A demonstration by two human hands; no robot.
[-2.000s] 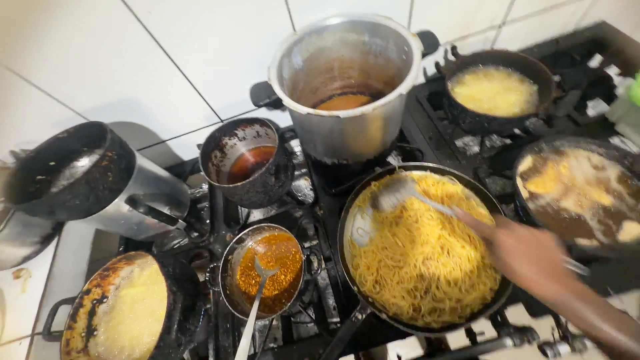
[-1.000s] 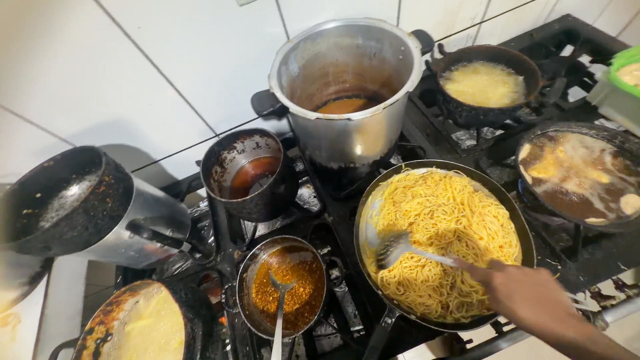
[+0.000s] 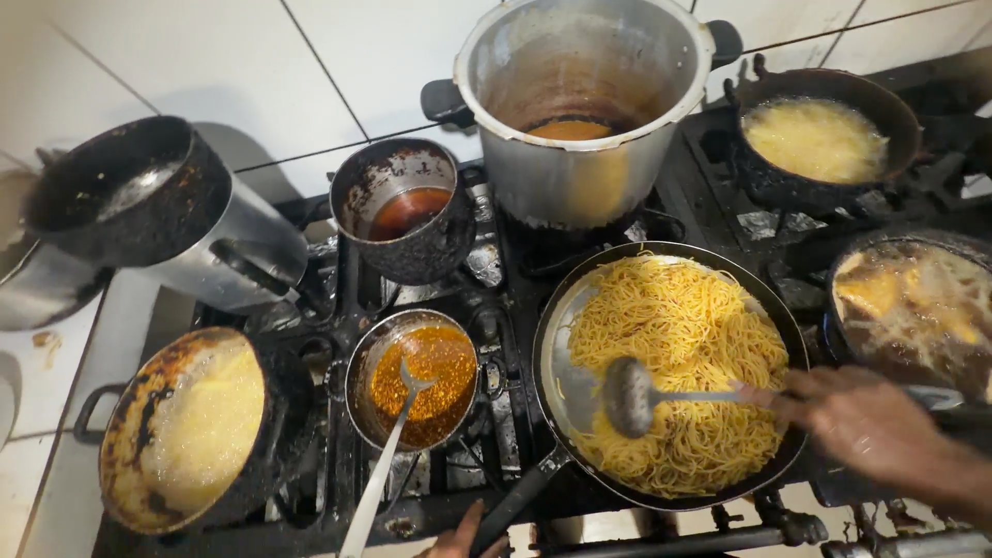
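Observation:
My right hand [image 3: 856,418] grips the handle of a metal ladle [image 3: 632,397], whose bowl rests against yellow noodles [image 3: 690,341] in a wide frying pan [image 3: 798,349]. The noodles lie mostly toward the pan's right side, and bare metal shows at its left. At the bottom edge, the fingers of my left hand [image 3: 461,539] are around the end of the pan's black handle [image 3: 515,496]; the rest of that hand is out of view. Left of the pan, a small metal bowl [image 3: 353,380] holds orange-red sauce with a spoon [image 3: 384,480] standing in it.
On the black gas stove [image 3: 434,508], a large aluminum pot [image 3: 542,178] and a sooty saucepan [image 3: 426,252] stand behind. Frying pots with bubbling oil stand at left [image 3: 124,434], back right [image 3: 903,132] and right [image 3: 841,256]. Stacked pots [image 3: 232,256] lean at far left.
The left hand has come into view at the pan's handle. The ladle has moved lower over the noodles, and its rounded underside now shows. The noodles have shifted within the pan.

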